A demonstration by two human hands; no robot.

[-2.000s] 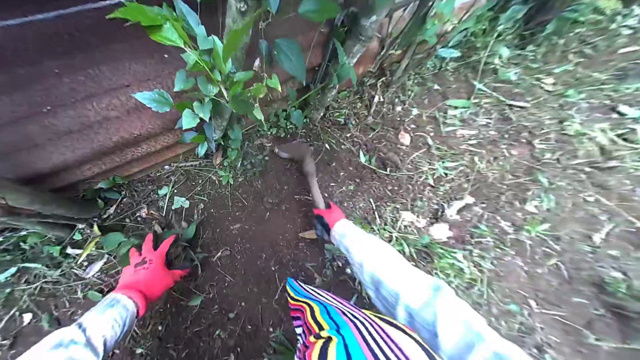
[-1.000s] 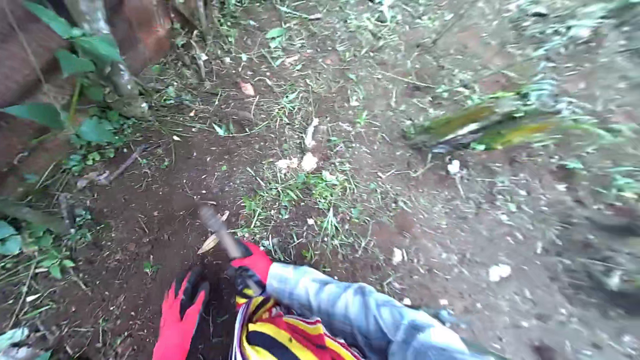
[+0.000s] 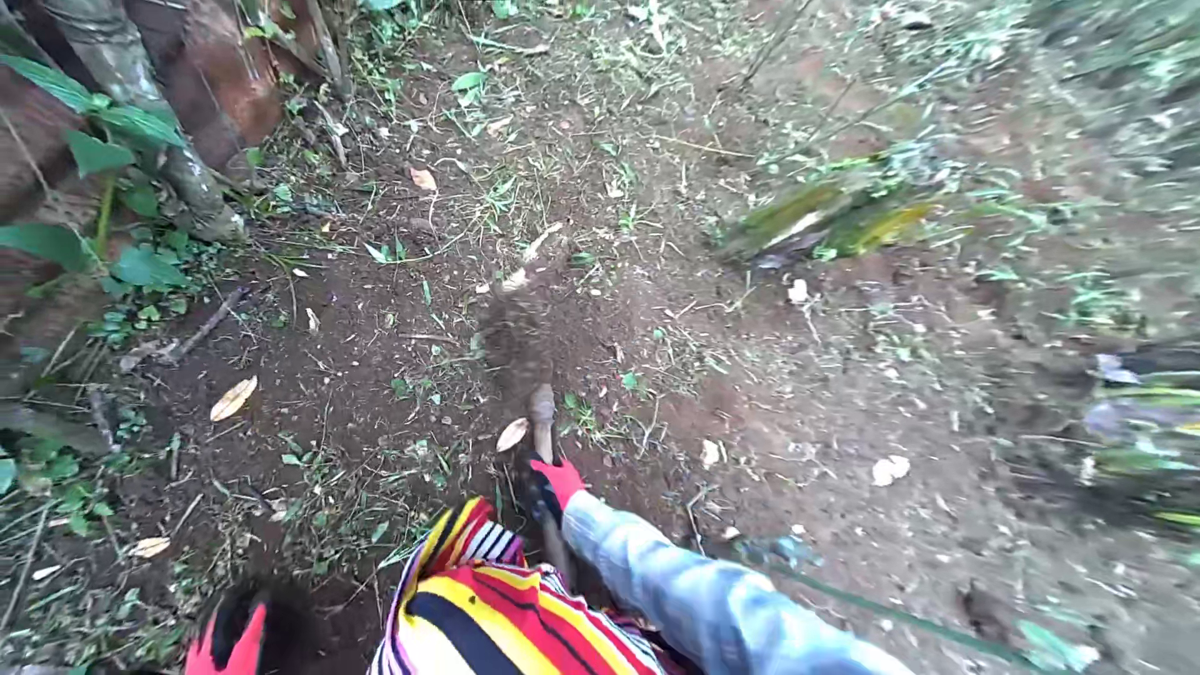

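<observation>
My right hand (image 3: 555, 483), in a red and black glove, is closed around the wooden handle (image 3: 543, 412) of a tool whose head is hidden or blurred in loose soil (image 3: 514, 342). At the lower left edge, my left hand (image 3: 230, 637) wears a matching glove and is partly cut off by the frame; dark, blurred matter lies beside its fingers, and whether it holds any of it is unclear. Striped cloth (image 3: 506, 614) hangs between my hands.
A thin trunk (image 3: 141, 112) with a leafy plant (image 3: 141, 262) stands at upper left before a rusty sheet. A mossy piece of debris (image 3: 825, 220) lies at right. Dry leaves, a stick (image 3: 211, 323) and weeds are scattered over the soil.
The view has swung right, away from the rusty sheet. Since one second ago, my hands have moved apart, and loose soil now shows at the far end of the handle.
</observation>
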